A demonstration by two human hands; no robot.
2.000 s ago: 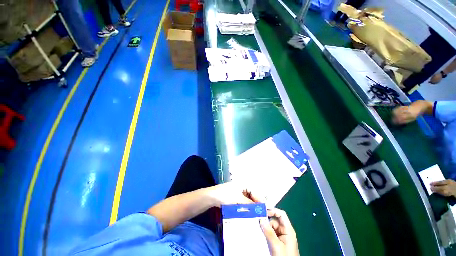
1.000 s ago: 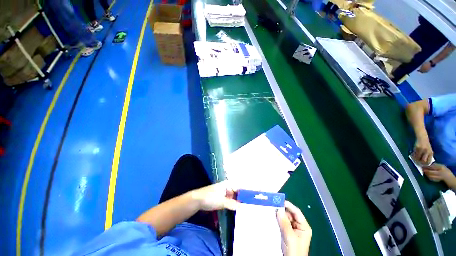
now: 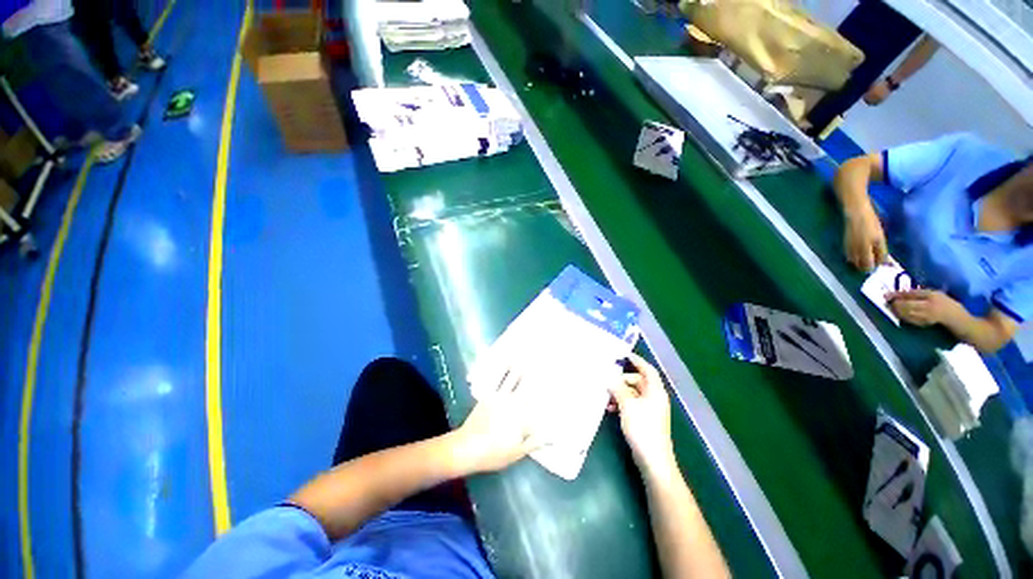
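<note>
A stack of flat white box blanks (image 3: 549, 368) with blue ends lies slanted on the green bench top, blue ends pointing away to the right. My left hand (image 3: 495, 435) is at its near left side, fingers on the white card, gripping at the lower edge. My right hand (image 3: 643, 409) is at the right side just below the blue end, fingers curled at the edge. Whether its fingertips pinch a blank cannot be told. The sheets merge in the glare, so single blanks are hard to tell apart.
Printed cartons (image 3: 436, 124) lie farther up the bench, a whitish stack (image 3: 423, 25) beyond. On the belt right of the metal rail (image 3: 680, 390) are several printed cards (image 3: 793, 342). A coworker (image 3: 946, 226) opposite handles a small card beside a tray (image 3: 725, 107). An open carton (image 3: 300, 96) stands on the floor.
Both hands have moved up and forward to the stack; the single blank held in front of me is no longer seen apart. The view has shifted right. Belt cards have moved nearer and a blue-ended one appears.
</note>
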